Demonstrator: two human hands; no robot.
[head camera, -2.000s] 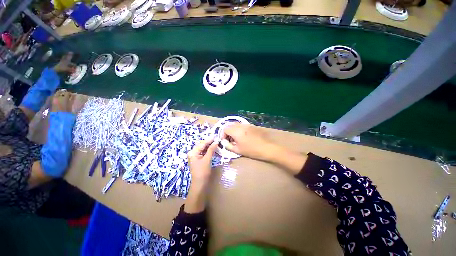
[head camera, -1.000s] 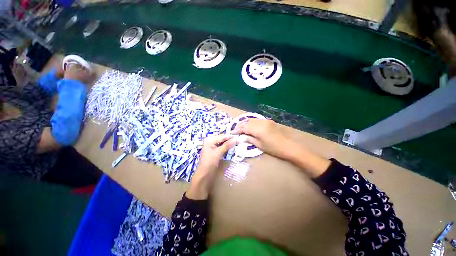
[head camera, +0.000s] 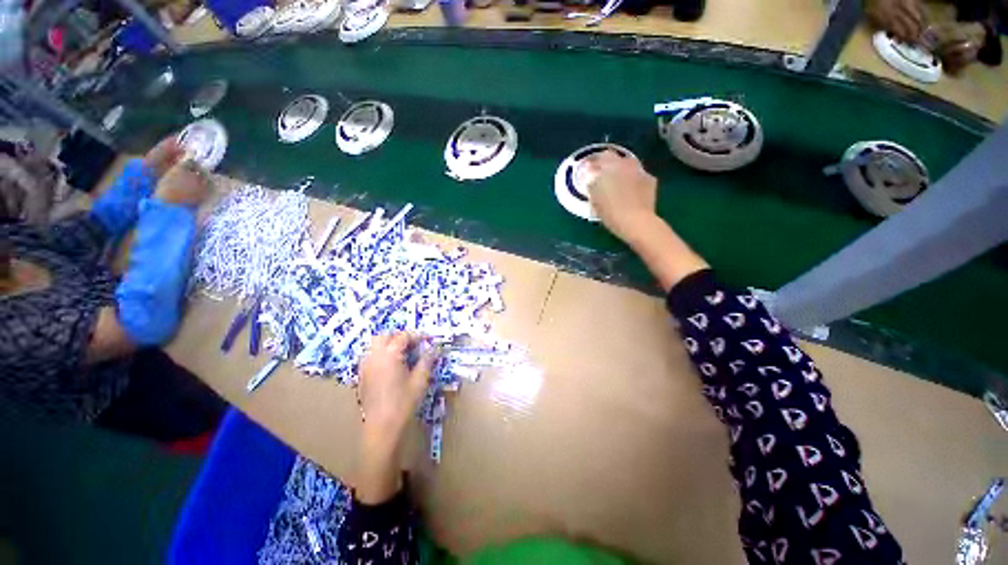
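Note:
My left hand (head camera: 392, 381) is at the front right of the strip pile (head camera: 359, 287), with its fingertips closed around strip parts. Strips (head camera: 481, 356) stick out to the right of the fingers and one strip (head camera: 437, 425) lies below them. My right hand (head camera: 625, 193) reaches over the green belt, its fingers on a round white disc (head camera: 575, 190) and covering its right part. Another disc (head camera: 715, 134) with a strip (head camera: 682, 106) across its upper left edge lies on the belt to the right.
More discs lie on the green conveyor belt (head camera: 420, 83). A grey post (head camera: 884, 226) stands at right. A neighbour in blue sleeves (head camera: 155, 270) holds a disc at left. White thin pieces (head camera: 252, 237), dark-handled tool (head camera: 238, 329), shiny patch (head camera: 516, 381), blue bin (head camera: 232, 486).
My hands have moved apart, and the disc they worked on has left the bench. A disc with a strip now shows on the belt. My right hand moved to another disc, my left to the pile.

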